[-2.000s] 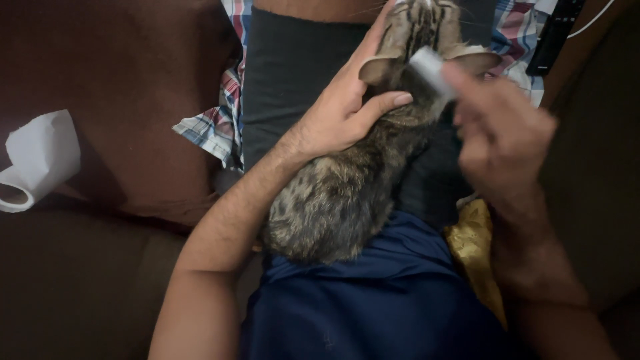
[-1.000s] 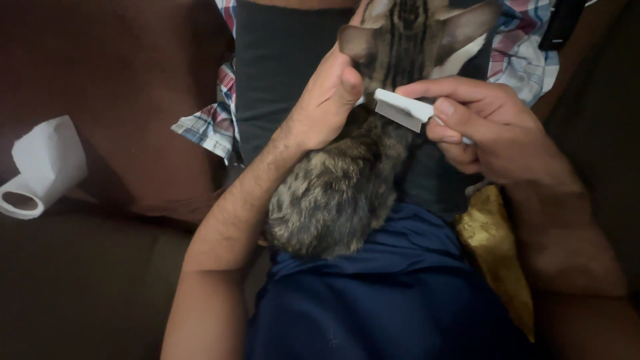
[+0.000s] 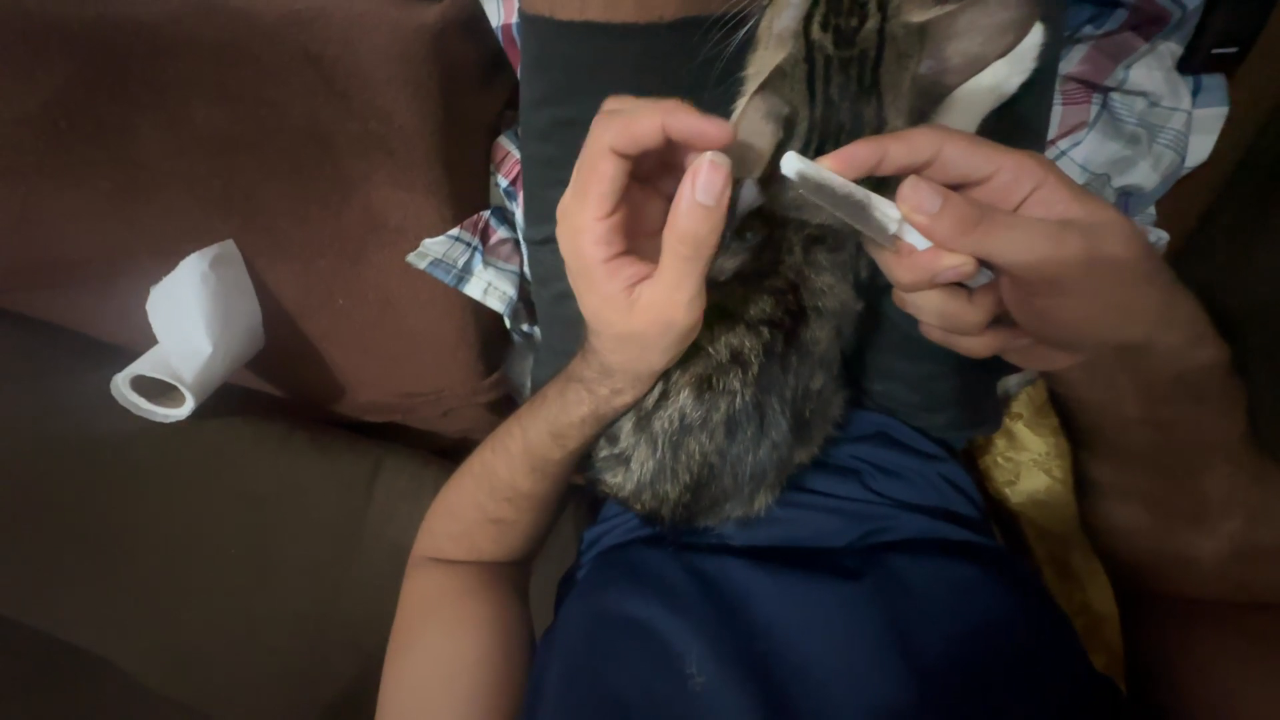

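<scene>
A tabby cat (image 3: 740,370) lies on a dark cushion (image 3: 590,90) against my blue clothing, its striped head at the top edge of the view. My right hand (image 3: 1020,240) grips a small white fine-toothed comb (image 3: 845,198) by its handle, with the comb's head over the cat's neck; grey stuff, perhaps fur, shows along the teeth. Just left of the comb, my left hand (image 3: 645,220) is raised beside the cat's neck, thumb and index finger curled with their tips apart. I cannot make out anything between them.
At the left, a roll of white paper (image 3: 205,315) with a loose end lies on the brown upholstery (image 3: 250,130). Plaid cloth (image 3: 1130,100) shows on both sides of the cushion. Golden fabric (image 3: 1040,480) lies at my right, and a black object (image 3: 1220,40) is at the top right.
My left hand has come off the cat's neck and curled its fingers. The comb has moved down from the cat's head, where the earliest frame shows it. The cat's head has shifted.
</scene>
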